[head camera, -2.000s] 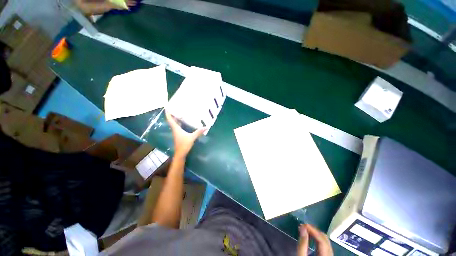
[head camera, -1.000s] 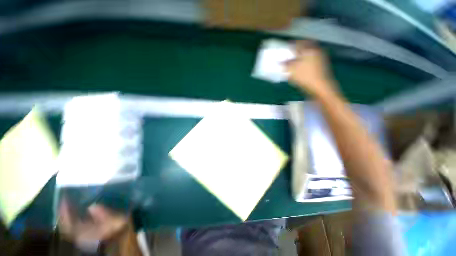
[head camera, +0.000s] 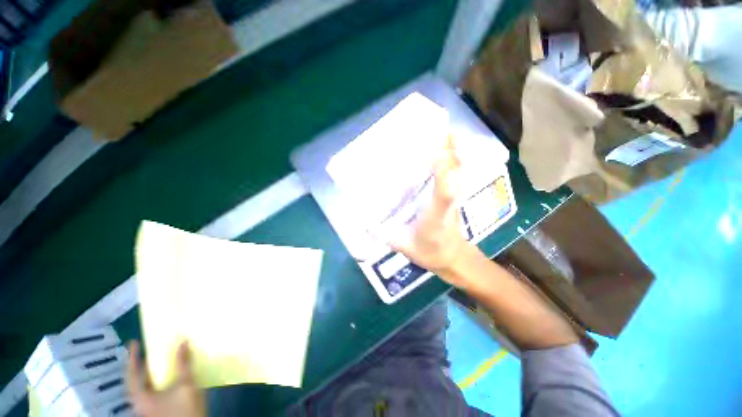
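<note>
My right hand (head camera: 439, 232) is on a white carton block (head camera: 390, 155) on the bench scale (head camera: 480, 151), with its fingers and thumb spread along the near side. Glare hides the block's print and whether it is one carton or more. A pale yellow sticker sheet (head camera: 236, 313) lies on the green bench, with its left edge bent up. My left hand (head camera: 167, 395) is at the sheet's lower left, cut off by the bottom edge. Its fingertips overlap the sheet; I cannot tell whether they grip it. White cartons (head camera: 73, 370) with black bars outward stand at the lower left.
An open brown supply carton (head camera: 602, 175) at the upper right holds crumpled paper and white cartons. Another brown box (head camera: 606, 269) is below the bench edge. A brown box (head camera: 154, 73) stands across the bench at the upper left. Pale rails (head camera: 252, 208) run along the bench.
The view has swung right. My right hand has moved from the small white carton beyond the rail to the block on the scale. My left hand has moved from the carton stack to the sheet.
</note>
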